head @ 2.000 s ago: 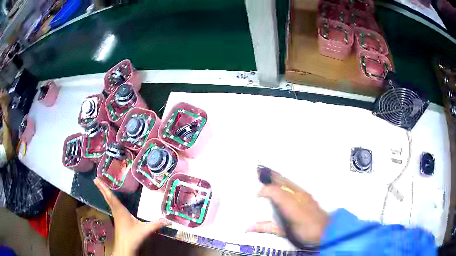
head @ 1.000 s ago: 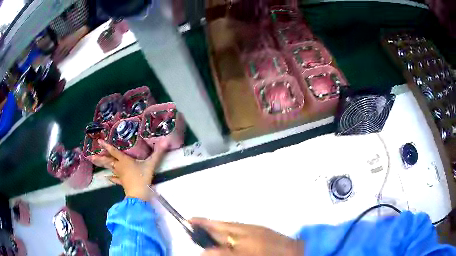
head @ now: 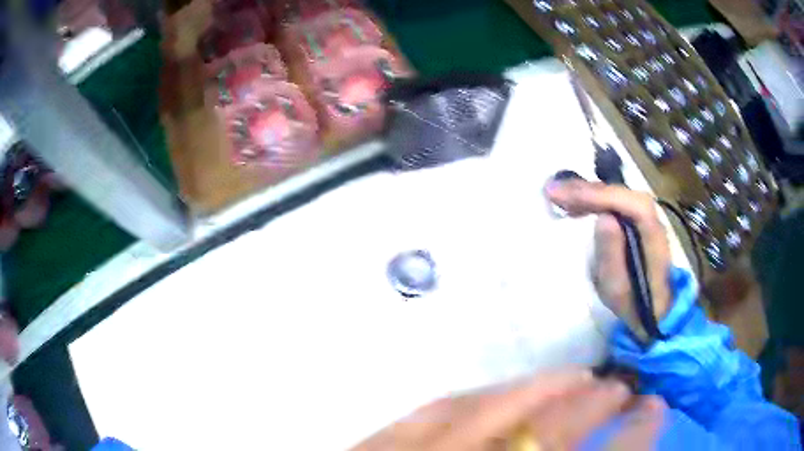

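A small round driver point(head: 413, 273) lies alone on the white bench top. My right hand point(head: 621, 251) is at the right, closed around a black-handled soldering iron point(head: 608, 165), with its black cord running down across the hand. A fingertip of that hand touches a second small, dark round driver point(head: 565, 179), which it partly covers. My left hand point(head: 520, 410) is a blurred shape reaching across the bottom edge, partly cut off, below my right hand. Its fingers are too blurred to show whether they hold anything.
A carton point(head: 187, 158) of pink housings point(head: 264, 128) stands at the upper left beside a pale metal post point(head: 97, 150). A black fan point(head: 450, 119) stands at the back of the bench. A divided tray point(head: 657, 106) of silver drivers runs along the right.
The view has swung right. My right hand, with the iron, has moved to the dark driver at the right. My left hand has left the pink housings and come across the bottom.
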